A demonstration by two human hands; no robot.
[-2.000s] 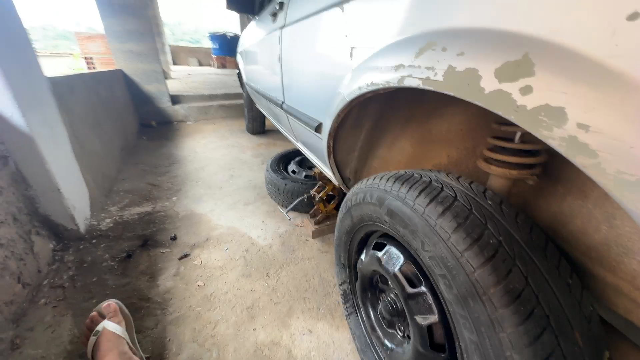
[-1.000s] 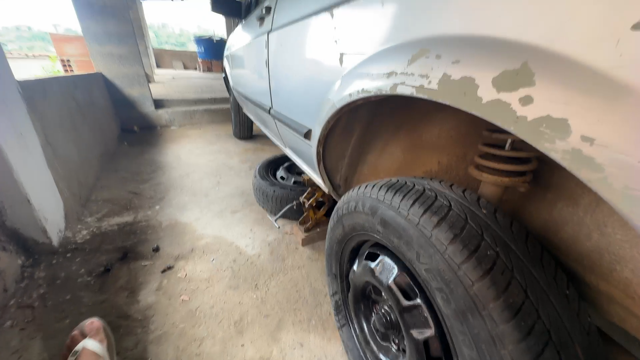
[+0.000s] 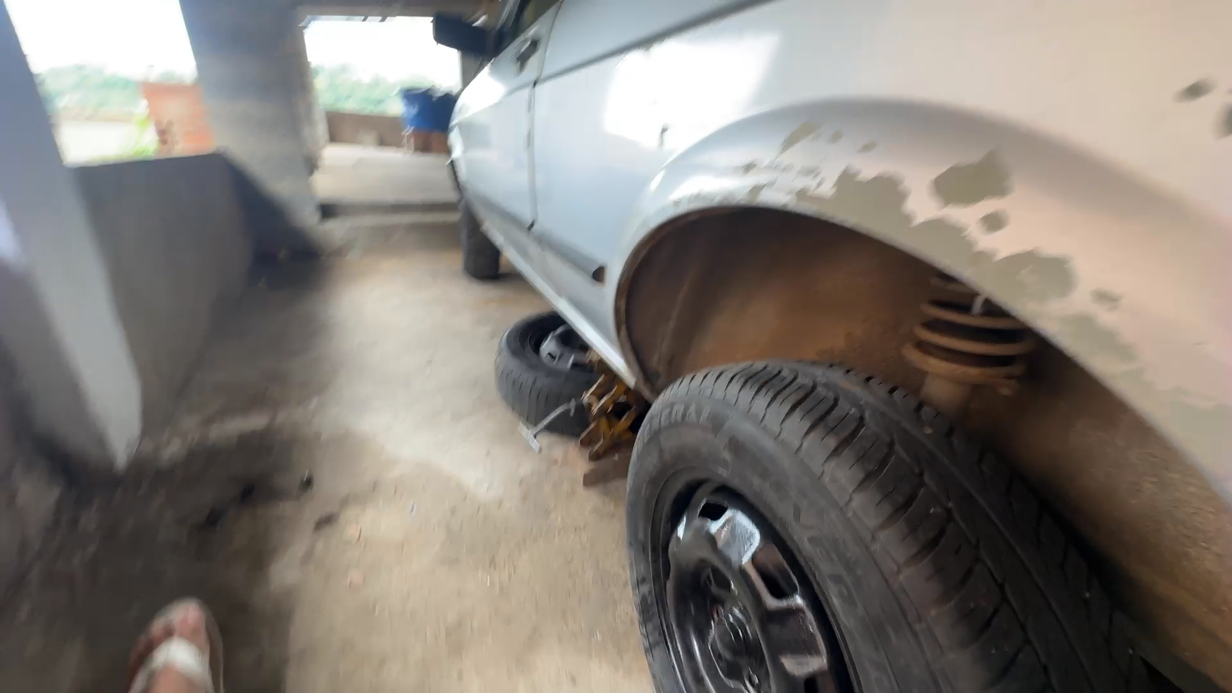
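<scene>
Neither my left hand nor my right hand shows in the head view. A large tyre [image 3: 924, 520] on a black steel rim [image 3: 746, 606] stands upright at the rear wheel arch of a silver car [image 3: 577, 125]. Above it, inside the rusty arch, a coil spring [image 3: 967, 342] shows. Farther forward, a yellow scissor jack [image 3: 611, 414] stands by the sill on a block [image 3: 608, 467], with a metal crank handle [image 3: 553, 419] sticking out. Another wheel [image 3: 544, 375] lies on the floor beside the jack, partly under the car.
A foot in a white-strapped sandal [image 3: 178, 654] is on the concrete floor [image 3: 433, 558]. A low wall [image 3: 164, 279] and a pillar [image 3: 255, 106] run along the left. The car's front wheel [image 3: 478, 241] and a blue container [image 3: 426, 111] are farther off, near a step [image 3: 385, 207].
</scene>
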